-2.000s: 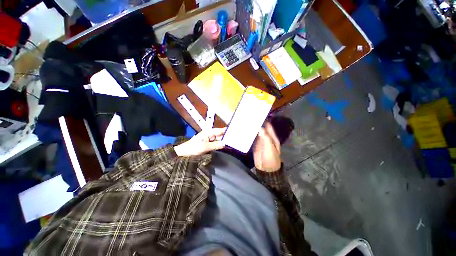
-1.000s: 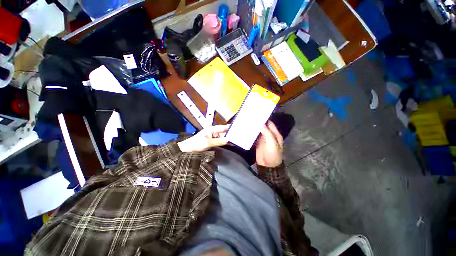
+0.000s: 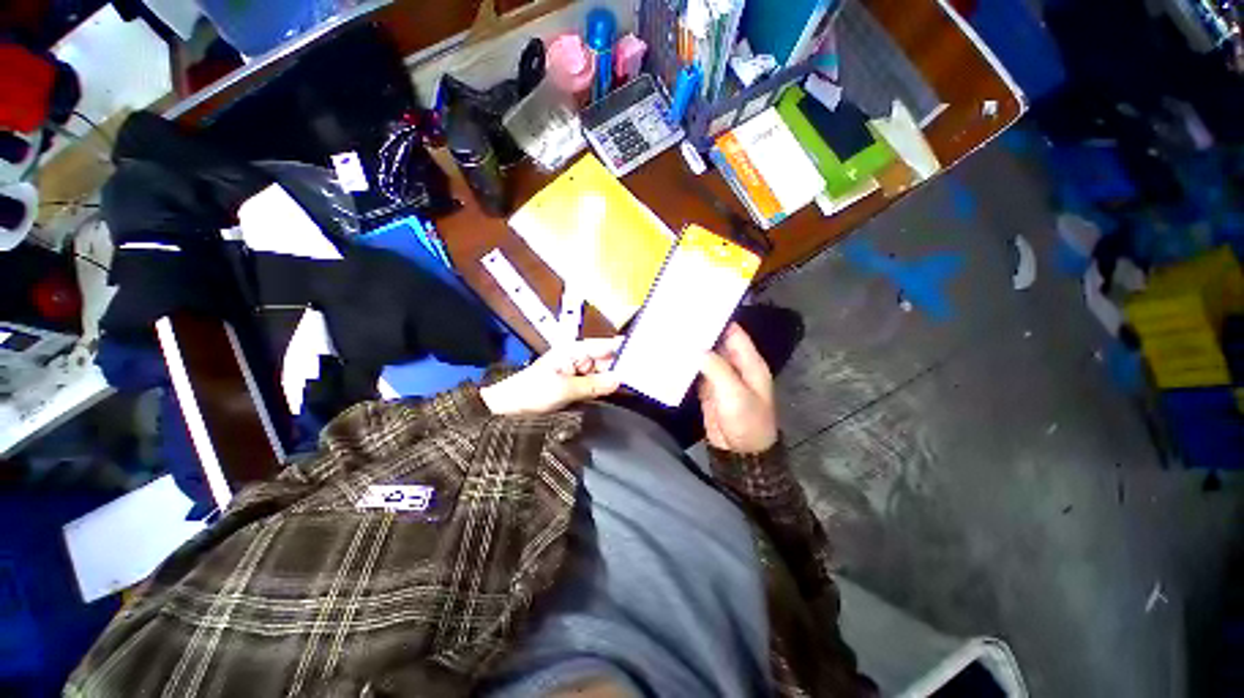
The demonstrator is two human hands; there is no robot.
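Note:
The smartphone (image 3: 686, 316) is lit, with a bright white screen and an orange top, and is tilted in front of me. My left hand (image 3: 553, 381) holds its lower left edge. My right hand (image 3: 738, 393) is at its lower right edge, fingers bent against or very near it; exact contact is hard to tell. A yellow folder or paper pad (image 3: 595, 232) lies on the brown desk just beyond the phone, partly covered by it. White paper slips (image 3: 519, 289) lie beside the yellow sheet, close to my left hand.
On the brown desk (image 3: 955, 82) are a calculator (image 3: 632, 127), an orange-and-white booklet (image 3: 767, 167), a green item (image 3: 835, 146) and a file rack (image 3: 750, 112). Black cloth (image 3: 382, 307) covers the left side. Grey floor (image 3: 900, 409) lies to the right.
My right hand was blurred and slightly lower beside the phone two seconds ago; it now shows sharply at the phone's right edge. My left hand still holds the phone in nearly the same place.

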